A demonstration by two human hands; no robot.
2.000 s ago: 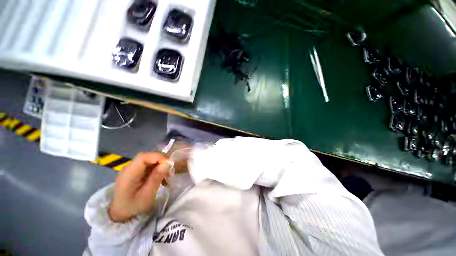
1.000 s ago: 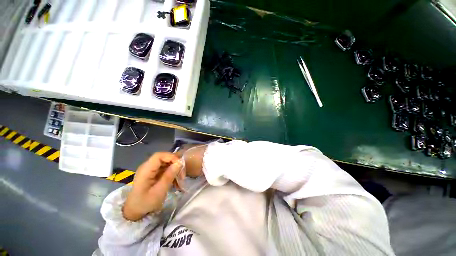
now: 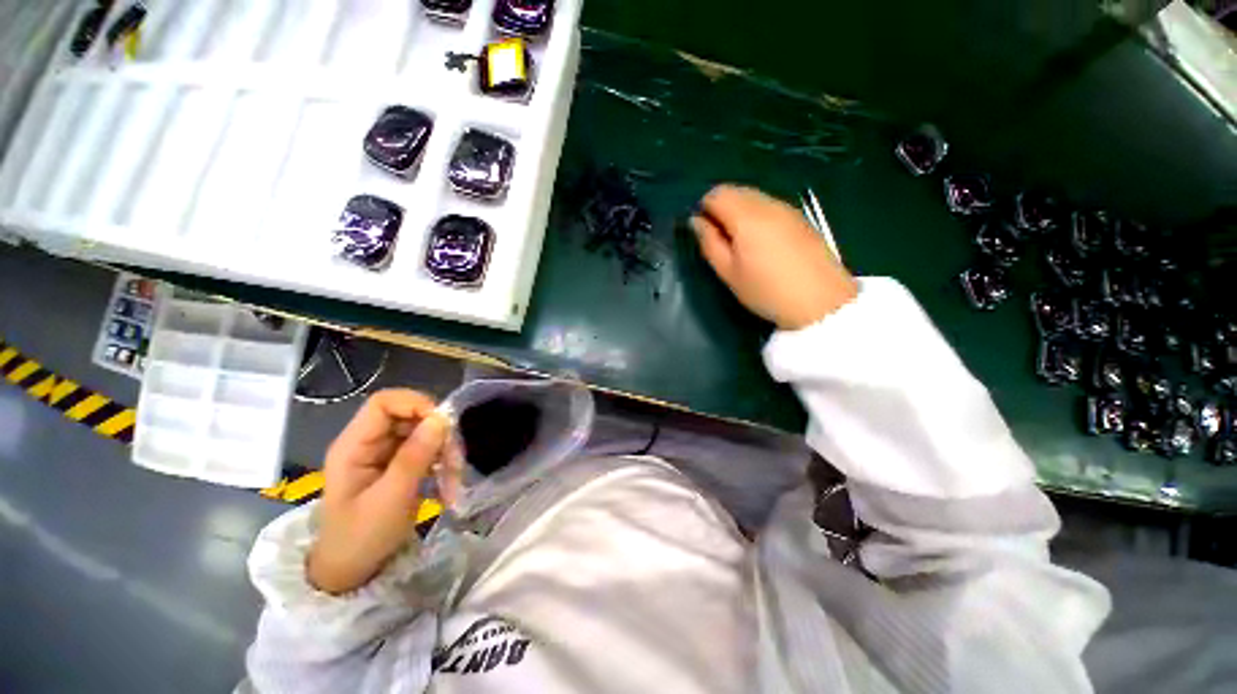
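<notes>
My left hand (image 3: 384,481) is over my lap, below the bench edge. It pinches a clear, rounded plastic piece, perhaps a bag or lid (image 3: 577,414), by its left rim, and dark material shows in or behind it. My right hand (image 3: 773,258) is over the green mat with its fingers curled. Its fingertips point left toward a loose pile of small black parts (image 3: 617,220) and do not touch the pile. I cannot tell whether something small is between them. The tweezers (image 3: 818,221) lie on the mat, partly hidden behind my right hand.
A white blister tray (image 3: 271,149) at left holds several black units, one with a yellow battery (image 3: 505,63). Many glossy black housings (image 3: 1085,319) are spread on the mat at right. A white compartment box (image 3: 217,393) is low at left, beside the bench.
My right hand has moved from my lap, beside the left hand, up onto the mat near the black parts. The clear piece in my left hand is now in fuller view.
</notes>
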